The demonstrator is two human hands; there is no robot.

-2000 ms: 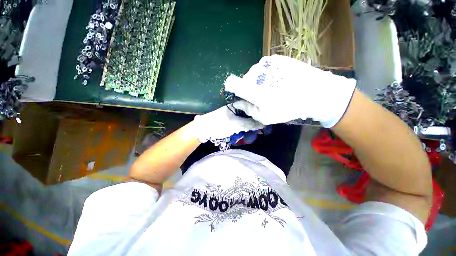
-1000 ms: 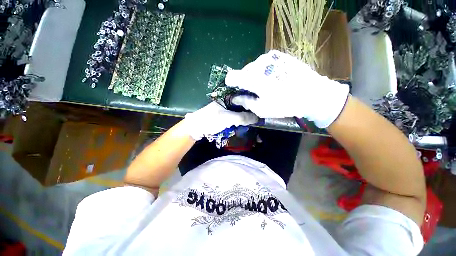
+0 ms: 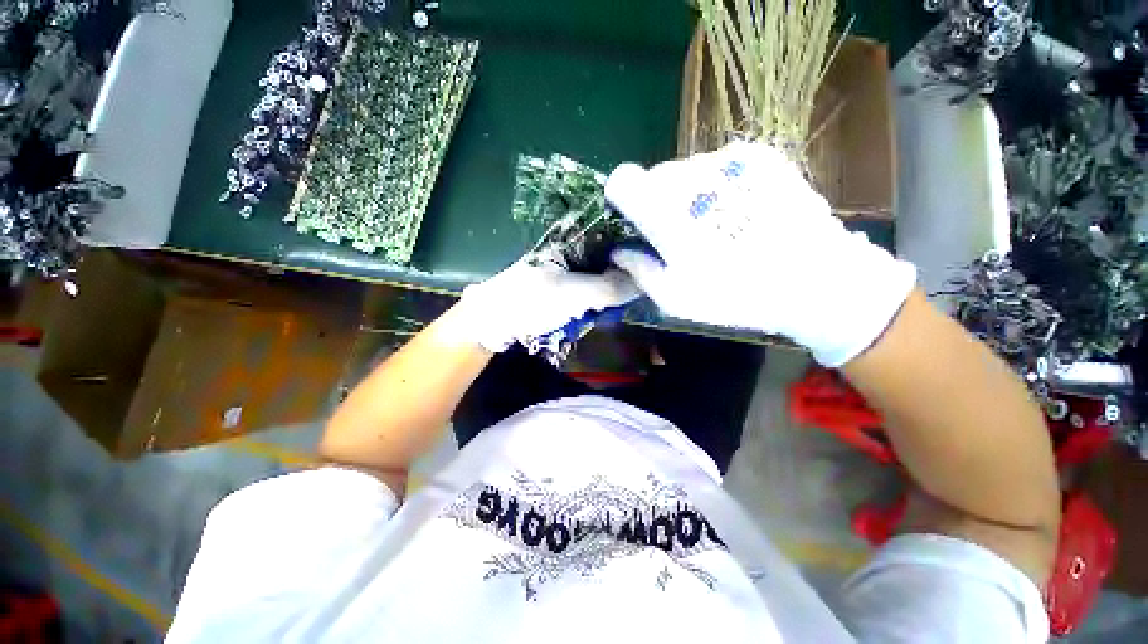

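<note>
A bunch of green-silver strips with dark strands [image 3: 554, 195] sticks out up and left from between my gloved hands, over the bench's front edge. My left hand [image 3: 535, 299], in a white glove with blue showing beneath, is closed around the bunch's lower part. Small ring-like ends show under this hand. My right hand [image 3: 762, 245], in a white glove, lies over the bunch with thumb and fingertips at its dark middle. Its fingers are partly hidden, and whether it holds a tie cannot be seen.
Stacked boards [image 3: 384, 145] lie left on the green bench [image 3: 554, 76], beside loose ring-ended parts [image 3: 271, 132]. Cream ties [image 3: 774, 76] stand in an open carton [image 3: 869, 138]. White-walled trays with bunches stand left [image 3: 157, 113] and right [image 3: 938, 164]. A brown box [image 3: 233, 371] and red stools [image 3: 1070, 554] are below.
More of the bunch now shows beyond my hands, its strips spread up and left. My right hand has shifted slightly right. The bench view has shifted a little rightward.
</note>
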